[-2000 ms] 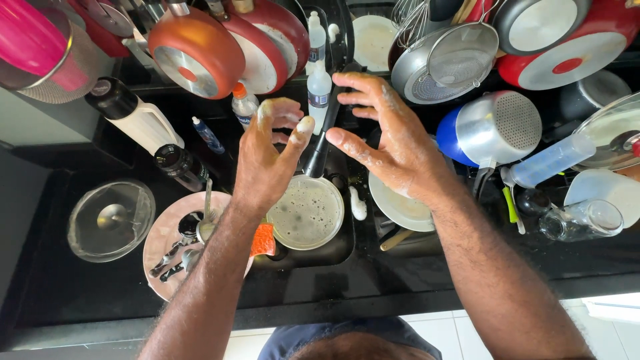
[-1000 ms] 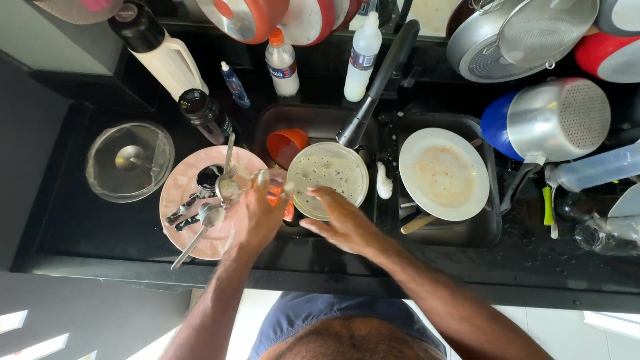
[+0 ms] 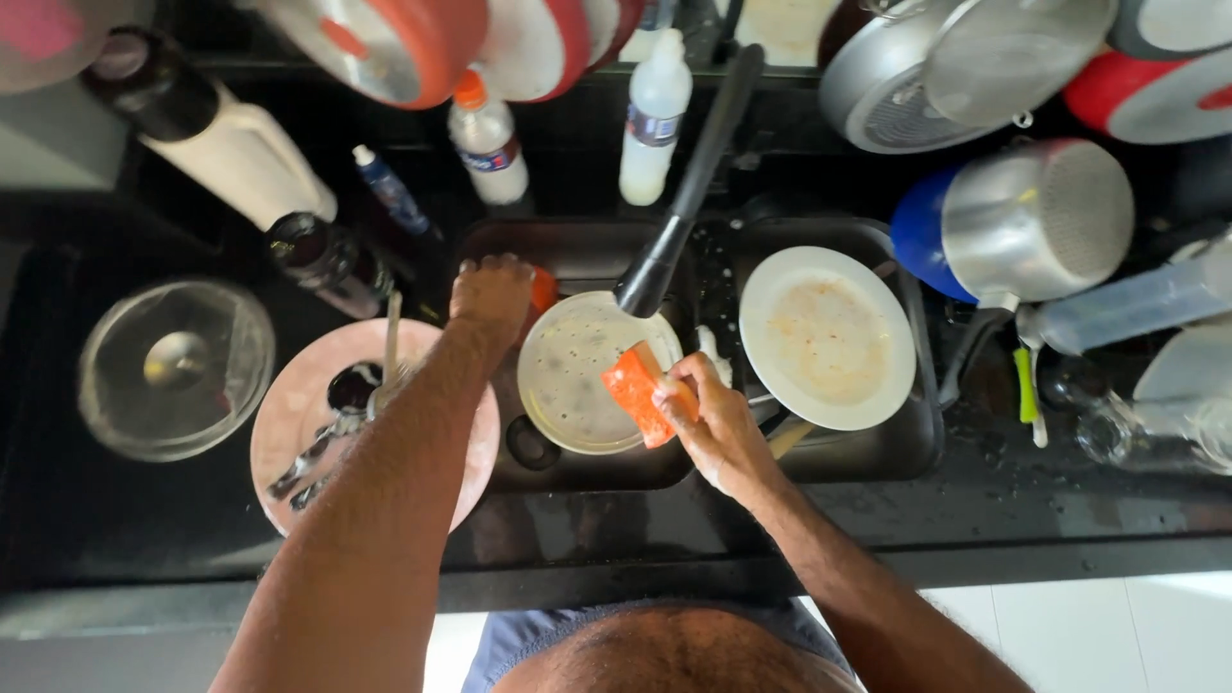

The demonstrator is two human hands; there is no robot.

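My right hand [image 3: 717, 423] grips an orange sponge [image 3: 638, 390] over a round dish filled with cloudy water [image 3: 577, 375] in the left sink basin. At that basin's upper left, my left hand [image 3: 493, 294] reaches onto an orange bowl [image 3: 542, 292]; most of the bowl is hidden, so I cannot tell whether the fingers grip it. The black faucet [image 3: 664, 250] hangs over the dish. A soiled white plate [image 3: 828, 337] rests in the right basin, above a partly hidden wooden handle [image 3: 789, 436]. A pink plate [image 3: 289, 404] with soapy cutlery lies under my left forearm.
A clear lid [image 3: 106, 385], white thermos [image 3: 241, 159] and dark jar [image 3: 327, 265] stand left. Two plastic bottles [image 3: 489, 144] [image 3: 654, 125] stand behind the sink. Pans [image 3: 876, 87] hang along the back; a metal pot [image 3: 1039, 221] and glassware [image 3: 1116, 433] are at the right.
My left hand has moved from beside the pink plate to the orange bowl. The orange sponge, near my left hand a second ago, is now held in my right hand above the dish.
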